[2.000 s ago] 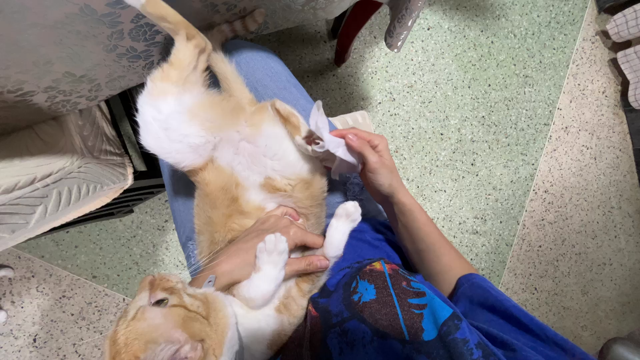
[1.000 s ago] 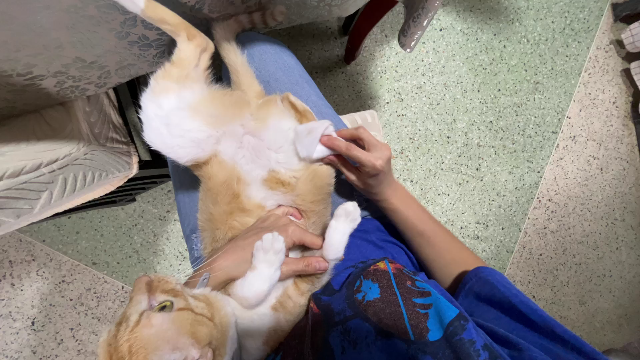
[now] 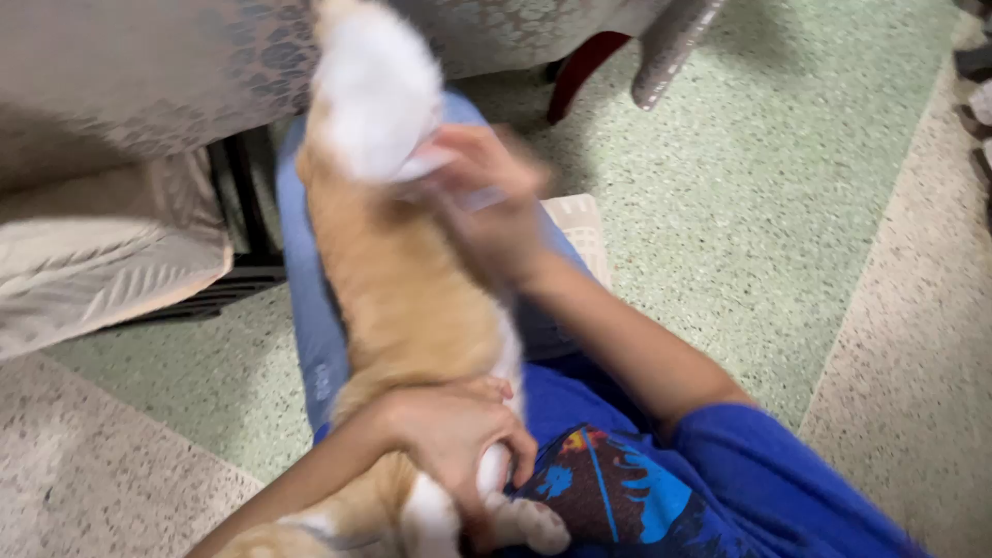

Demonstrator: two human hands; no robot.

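Observation:
An orange and white cat (image 3: 411, 294) lies turned on its side along my lap, over blue jeans (image 3: 298, 232). Its head is at the bottom edge, mostly cut off, and its white-furred rear is at the top. My left hand (image 3: 457, 430) wraps around the cat's chest near its front legs, the fingers curled by a white paw. Beside the rear of the cat is my right hand (image 3: 496, 194), blurred by motion, with a white tissue or cloth (image 3: 426, 164) between its fingers at the white fur.
A patterned grey fabric cover (image 3: 155, 70) spans the upper left. Below it stands a dark slatted frame (image 3: 248, 271) beside a quilted beige pad (image 3: 101, 263). A curved dark red furniture leg (image 3: 581, 74) rests on the speckled floor (image 3: 736, 201), near a beige mat (image 3: 577, 225).
The cat has turned from belly-up onto its side. My left hand has shifted its hold around the chest. My right hand, with the white tissue or cloth, has moved to the cat's rear.

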